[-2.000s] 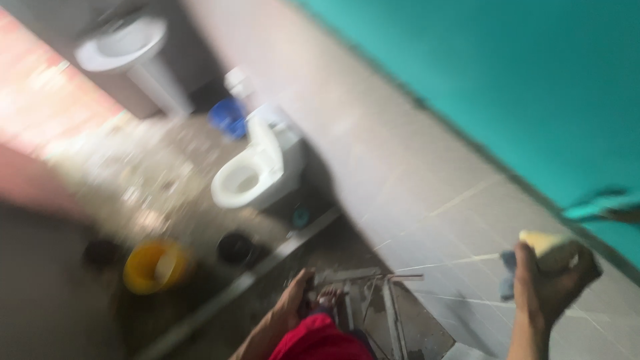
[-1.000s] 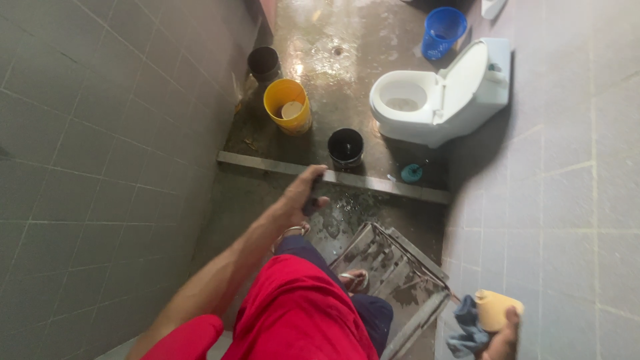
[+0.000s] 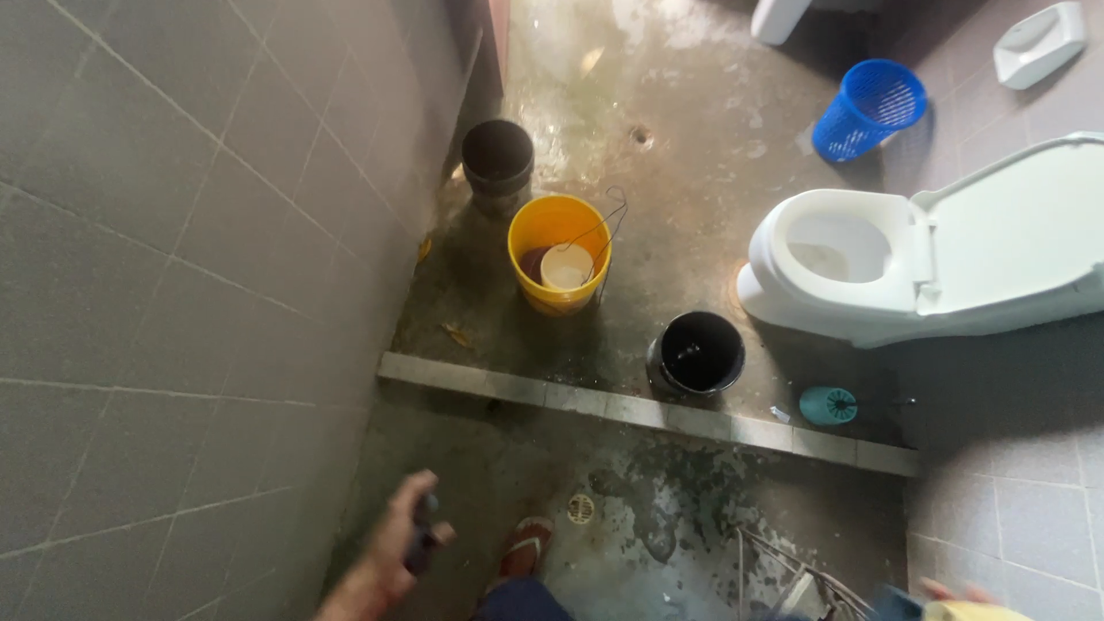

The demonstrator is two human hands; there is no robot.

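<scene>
My left hand, at the lower left, is closed around a small dark object too blurred to name. At the bottom right edge my right hand is mostly cut off, gripping a pale yellow block-like thing, perhaps a sponge, with a blue-grey cloth beside it. Ahead on the floor stand a yellow bucket with a smaller white container and a wire in it, a black bucket near the tiled curb, and a dark bucket by the left wall.
A low tiled curb crosses the floor. Beyond it are a white toilet with raised lid, a blue perforated basket and a teal toilet-brush holder. On my side are a floor drain and a metal frame at lower right.
The view has swung toward the left wall and buckets. My right hand with the yellow thing, fully seen two seconds ago, is now mostly outside the bottom edge.
</scene>
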